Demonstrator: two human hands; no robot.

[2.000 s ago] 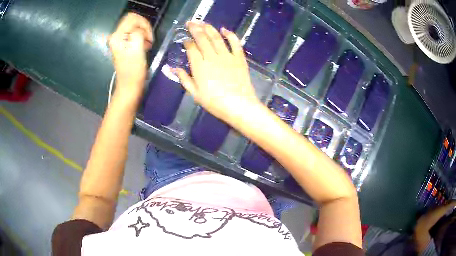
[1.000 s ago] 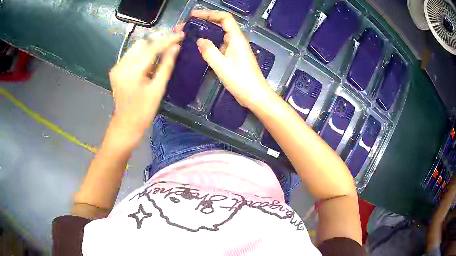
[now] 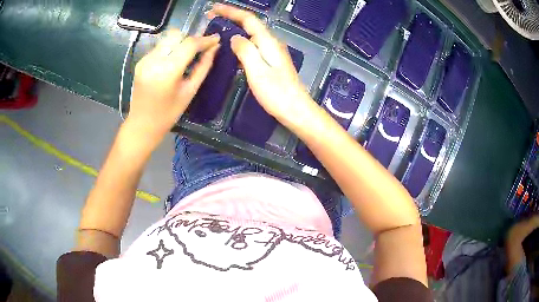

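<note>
A dark purple-blue phone case (image 3: 214, 93) lies at the left end of the near row of a clear blister tray (image 3: 450, 154). Its upper end is between my hands. My left hand (image 3: 165, 79) has bent fingers and its thumb and fingertips close on the case's left edge near the top. My right hand (image 3: 269, 74) curls around the top end with its thumb on the case's face. The hands hide part of the case. More purple-blue cases lie in the other pockets, such as one with a camera cutout (image 3: 343, 97).
A black smartphone (image 3: 143, 13) with a white cable (image 3: 126, 74) lies left of the tray on the green bench (image 3: 65, 56). A small fan (image 3: 523, 17) is at the upper right. Another person's arm (image 3: 520, 236) and orange-marked items (image 3: 523, 191) show at the right edge.
My left hand has come from beside the tray onto the case. My right hand has gone from spread over the tray to curled around the case's top. The view has shifted, showing the smartphone.
</note>
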